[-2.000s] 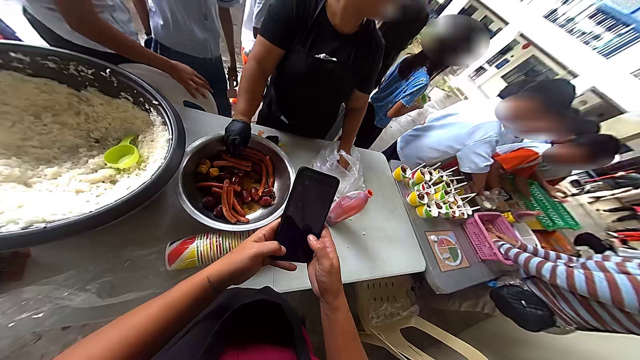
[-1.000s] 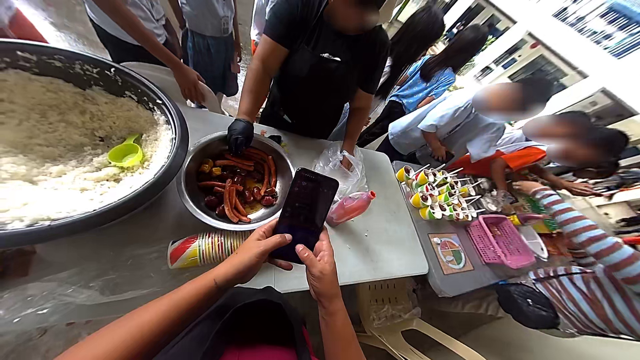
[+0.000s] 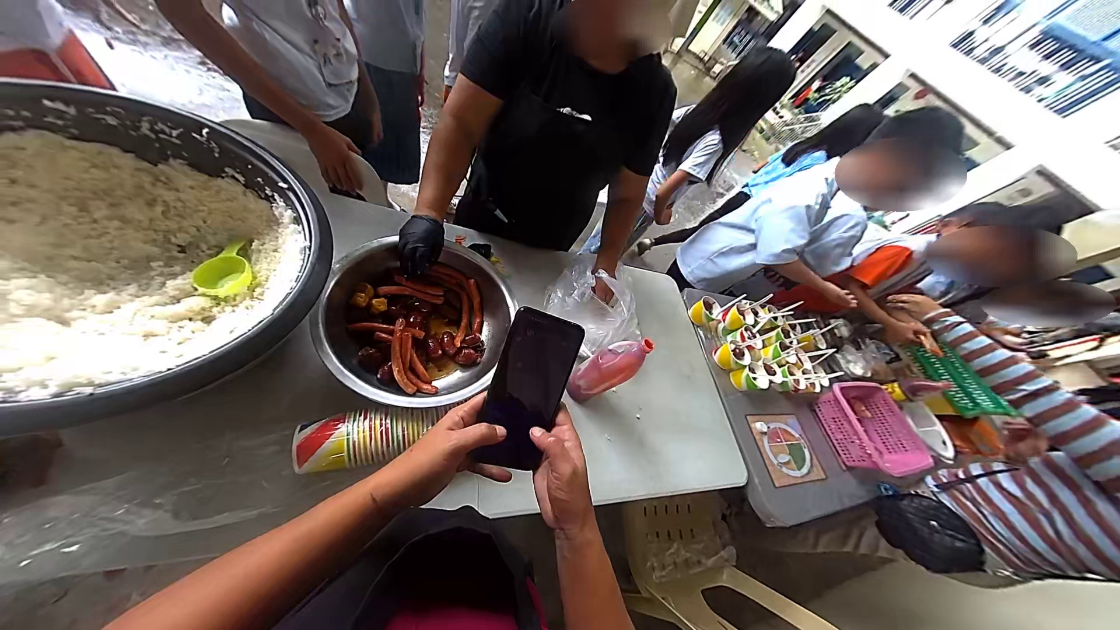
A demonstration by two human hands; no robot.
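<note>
Both my hands hold a dark smartphone [image 3: 530, 385] upright over the table edge. My left hand [image 3: 464, 442] grips its lower left side, thumb at the screen. My right hand [image 3: 560, 468] holds the lower right side, its thumb on the edge. Just beyond the phone is a steel bowl [image 3: 328, 350] of sausages [image 3: 404, 350] in sauce. A stack of printed paper cups [image 3: 367, 439] lies on its side left of my left hand. A plastic bottle of red sauce [image 3: 610, 369] lies right of the phone, beside a clear plastic bag [image 3: 588, 302].
A large pot [image 3: 317, 254] of rice with a green scoop [image 3: 224, 273] stands left. Across the table, a person in black reaches a gloved hand [image 3: 421, 243] into the bowl. At right are filled cups [image 3: 735, 356], a pink basket [image 3: 866, 429], several people, and a plastic chair [image 3: 678, 542] below.
The person in the striped top at right now stretches an arm farther forward over the side table than two seconds ago. My hands keep hold of the phone in much the same place.
</note>
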